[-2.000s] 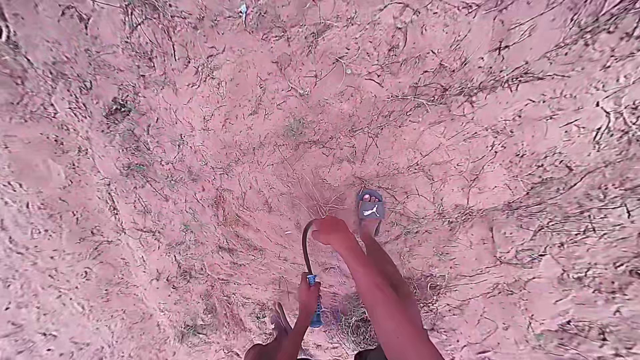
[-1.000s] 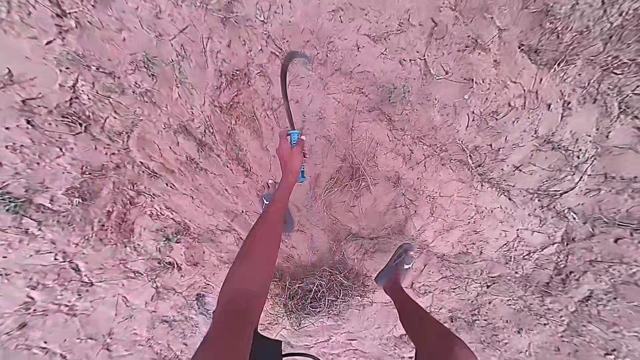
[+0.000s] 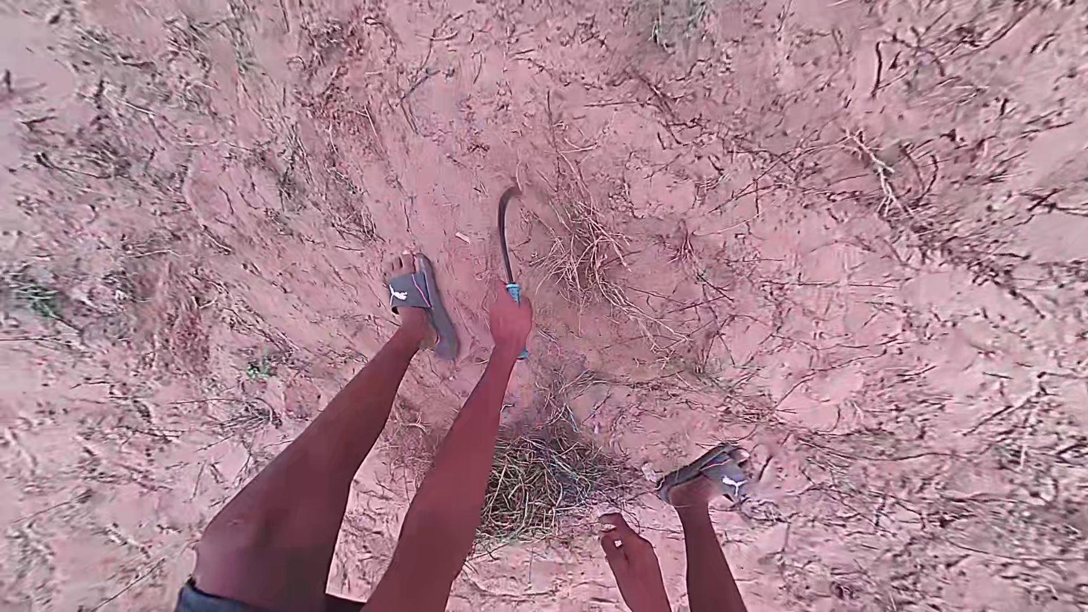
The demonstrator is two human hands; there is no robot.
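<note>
My left hand grips the blue handle of a sickle, whose dark curved blade points up the view, its tip over the ground just left of some thin dry stems. Below that hand, partly behind my left forearm, lies a heap of cut dry grass and stems. My right hand is low in the view, right of the heap and near my right foot. Its fingers are bent and somewhat apart, and I see nothing in them.
My left foot in a grey slide sandal stands left of the sickle. The other sandal is to the right of the heap. Dry twigs and roots lie over the reddish soil, with a small green plant at the far left.
Two seconds ago my right hand was by the sickle blade; one second ago it was out of view, and now it shows low at the right. My left hand keeps the sickle. The view has shifted.
</note>
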